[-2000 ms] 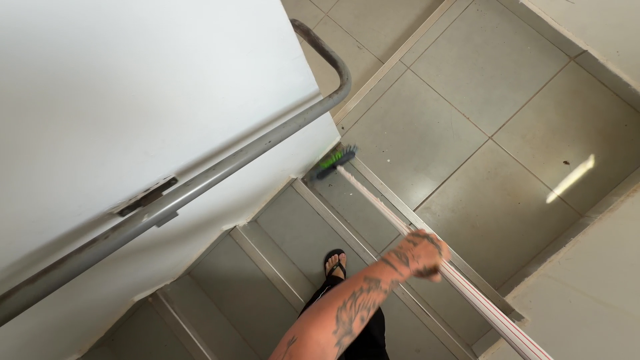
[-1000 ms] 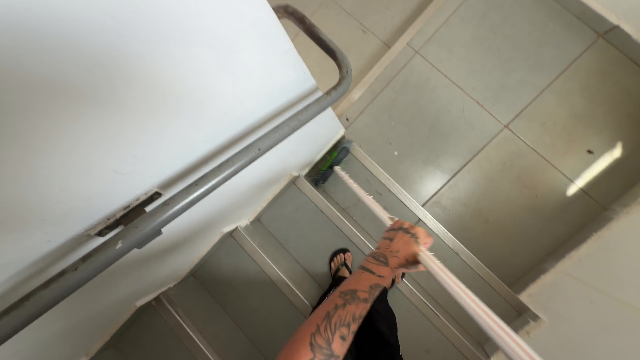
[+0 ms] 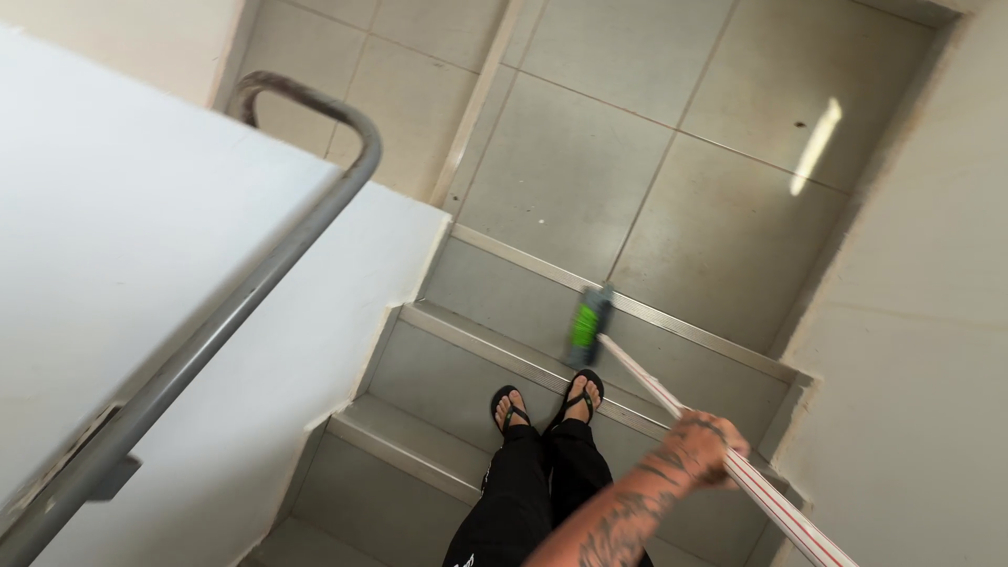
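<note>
My left hand grips the white, red-striped handle of a broom, and its tattooed forearm crosses in front of my legs. The handle runs from the lower right edge up to the broom head, which is green and grey-blue and slightly blurred. The head lies across the top step's tread, just beyond my feet, close to the metal-edged landing. Small light specks and a dark spot lie on the landing tiles. My right hand is out of view.
My feet in black flip-flops stand on the stairs. A grey metal handrail runs along the white wall at left. Another wall borders the right. Ribbed metal nosings edge the steps.
The broom head has moved from the corner beside the left wall rightward along the step. My left hand still grips the handle. Both feet now show; the view has shifted.
</note>
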